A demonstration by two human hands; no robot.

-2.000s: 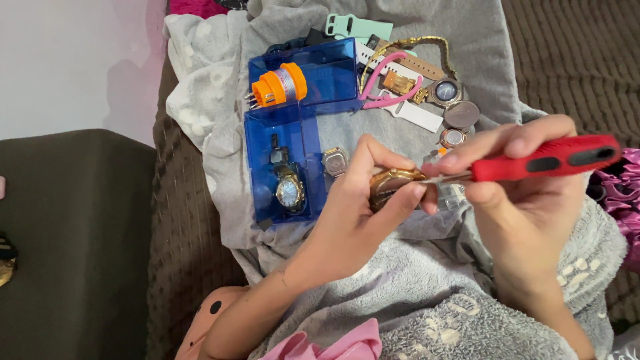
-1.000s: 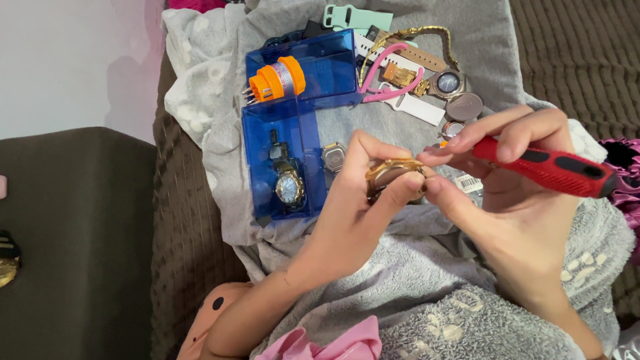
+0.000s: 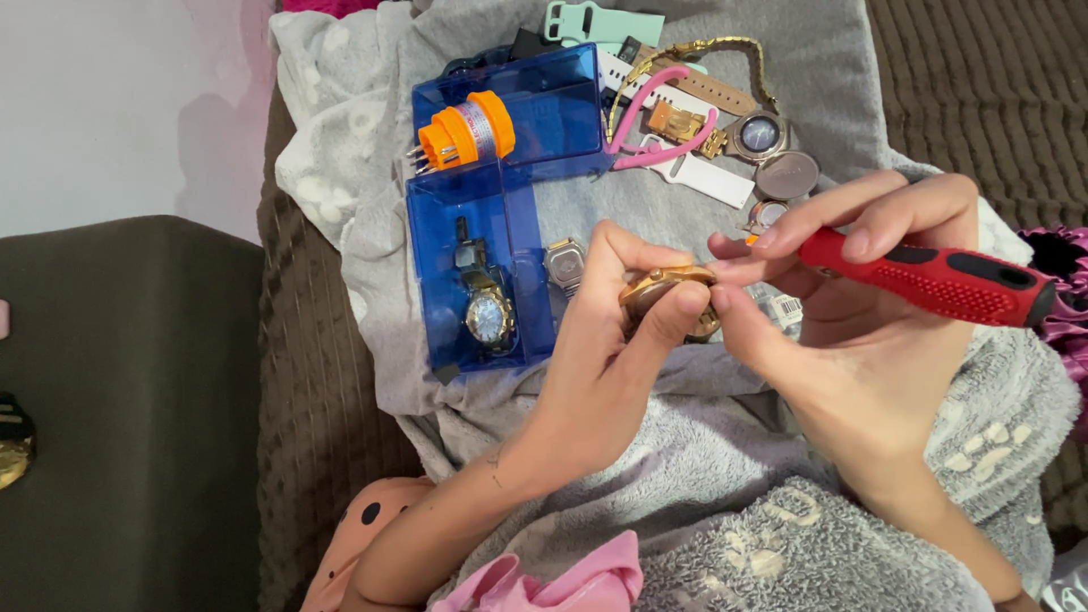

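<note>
My left hand [image 3: 608, 340] grips a gold-coloured wristwatch [image 3: 659, 285] by its case, back side partly in view between thumb and fingers. The thumb and a fingertip of my right hand [image 3: 858, 340] touch the watch's right edge. That same hand holds a red screwdriver [image 3: 943, 280] with black grip pads, its handle pointing to the right; its tip is hidden behind the fingers. Just left of the held watch, a square-faced metal watch [image 3: 565, 263] lies on the grey cloth. A small clear packet with a barcode [image 3: 786, 310] shows behind my right hand.
An open blue plastic box [image 3: 433, 340] holds a dark-strapped watch [image 3: 489, 316] and an orange bit holder [image 3: 476, 127]. Behind lie a mint strap [image 3: 603, 25], a tan strap [image 3: 714, 89], a white strap [image 3: 705, 178], a pink band [image 3: 650, 157] and a round-faced watch [image 3: 759, 133].
Two seconds ago the screwdriver's shaft pointed at the watch; now the tool is held back in my right palm, and those fingertips touch the watch edge. My left hand keeps its hold.
</note>
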